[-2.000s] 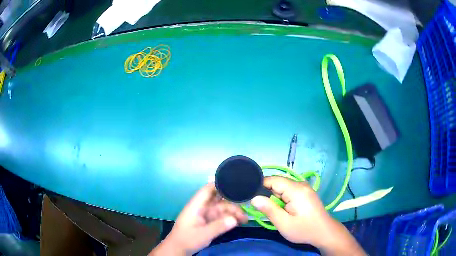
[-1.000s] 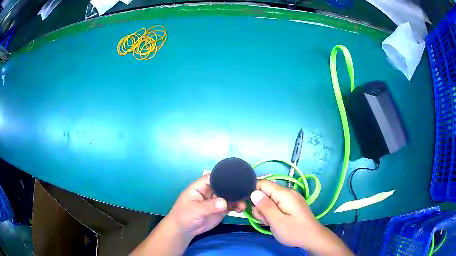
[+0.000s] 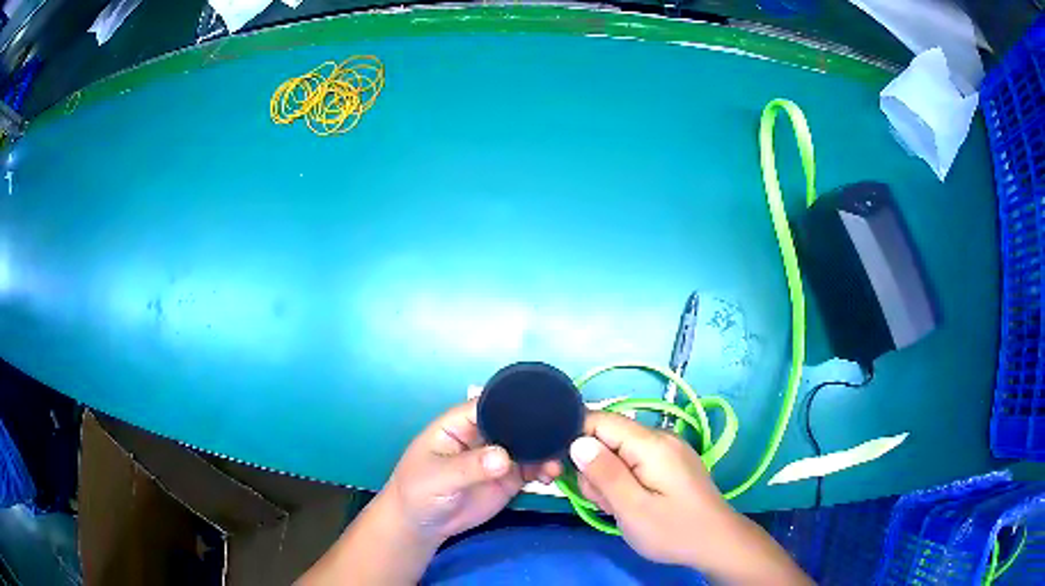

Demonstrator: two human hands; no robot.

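The round black head (image 3: 529,412) faces up at the bench's near edge. My left hand (image 3: 455,472) holds its left and lower rim. My right hand (image 3: 642,478) grips its right side, where the neck is hidden by my fingers. The green cord (image 3: 793,298) lies in loose loops beside and behind my right hand and runs to the black box (image 3: 867,272) at the right. A thin black lead (image 3: 811,414) leaves the box. White paper shows partly under my hands.
A pen (image 3: 684,338) lies by the cord loops. A pale strip (image 3: 840,459) is near the right front edge. Rubber bands (image 3: 330,96) lie at the back left. White wrapping (image 3: 934,112) and blue crates (image 3: 1023,252) are at the right. A cardboard carton (image 3: 149,504) stands at the lower left.
Since the oldest frame, my left hand has closed onto the head's rim. The view has shifted, so the bands sit higher. Little differs from the one-second-old frame.
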